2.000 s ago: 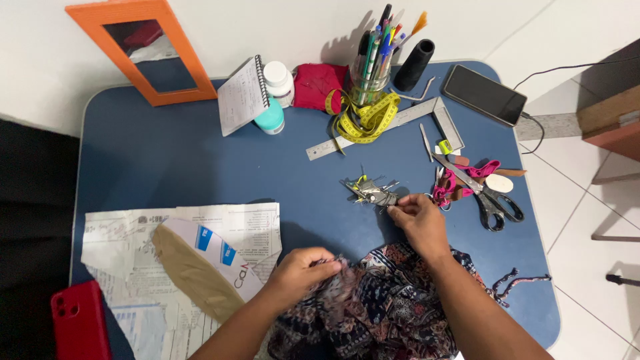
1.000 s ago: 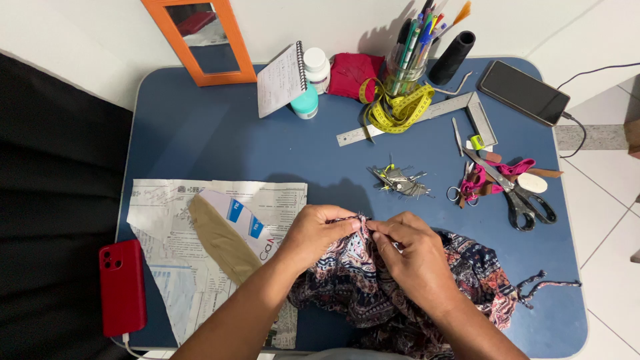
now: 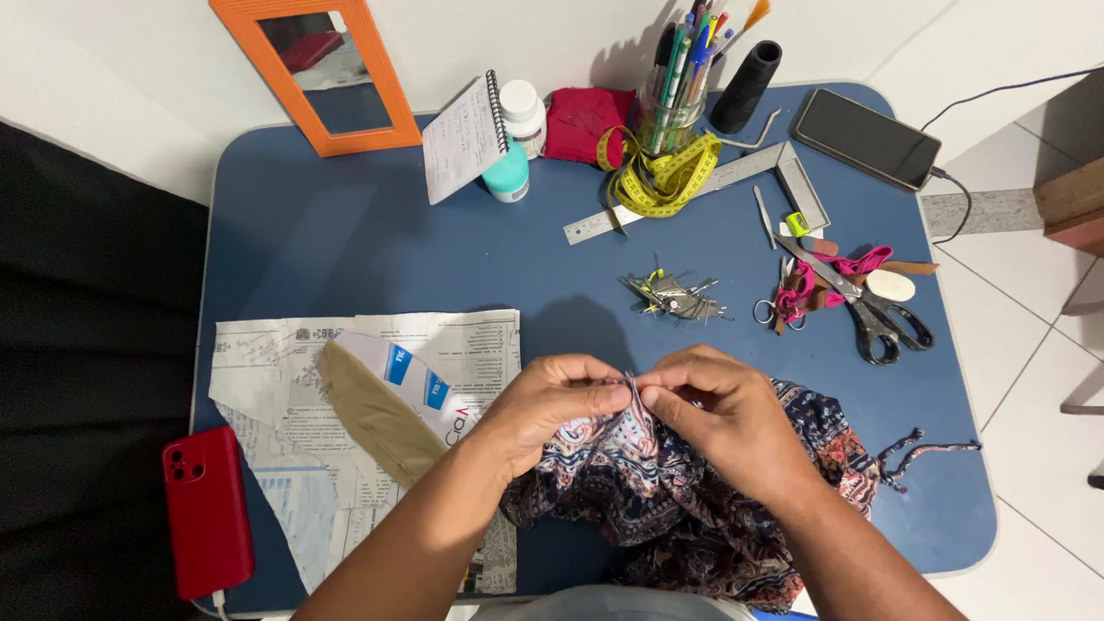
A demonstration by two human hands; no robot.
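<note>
Patterned dark fabric point(image 3: 681, 517) with a tied cord at its right end lies bunched along the table's near side. My left hand point(image 3: 561, 405) pinches a raised edge of it between thumb and fingers. Right beside it, my right hand point(image 3: 716, 405) grips the same edge, fingertips nearly touching the left ones. Whether a pin is between the fingertips cannot be told. Beyond the hands sits a small pile of pins point(image 3: 677, 297). Black-handled scissors point(image 3: 862, 306) rest on pink and brown scraps to the right, with small scissors point(image 3: 783, 297) at their left.
Paper sheets point(image 3: 276, 371) with a beige fabric piece point(image 3: 371, 414) lie at left, near a red phone point(image 3: 207, 513). Along the back are an orange-framed mirror point(image 3: 392, 103), a notepad point(image 3: 461, 138), a yellow tape measure point(image 3: 651, 194), a metal square point(image 3: 742, 172), a pen jar point(image 3: 673, 112) and a black phone point(image 3: 867, 138).
Two seconds ago my right hand was at the pin pile; it has come back to the fabric beside my left hand. Both hands now hold the fabric edge raised together.
</note>
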